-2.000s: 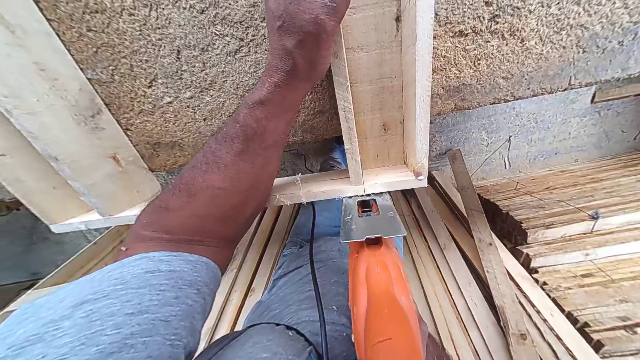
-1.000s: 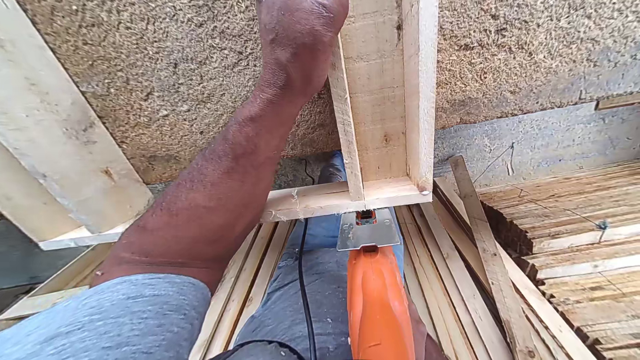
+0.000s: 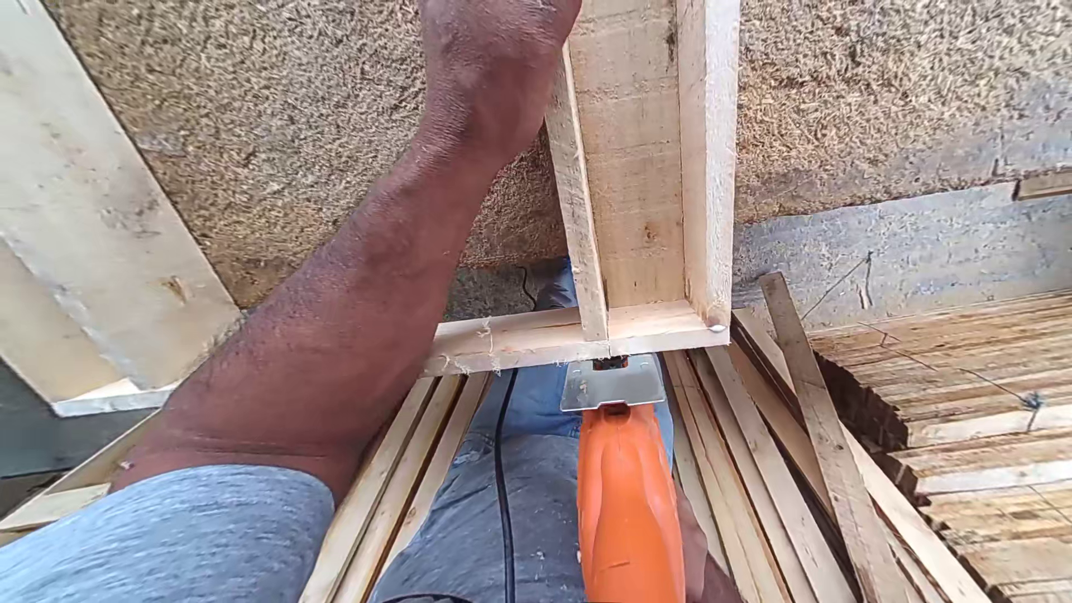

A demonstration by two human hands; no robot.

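Note:
At the top edge, my left hand is closed on the thin inner slat of a pale wooden frame; its fingertips are out of view. The frame's end board crosses below, under my forearm. An orange jigsaw has its metal base plate up close to that board's near edge, by the foot of the slat. The blade is hidden. Behind the tool body, my right hand shows only in part and holds it from below. A wide board lies inside the frame.
A second wooden frame lies at the left. Long battens pass beneath the work, with a loose slat over them. Cut strips are stacked at the right. A black cable runs over my clothing. Sawdust covers the ground.

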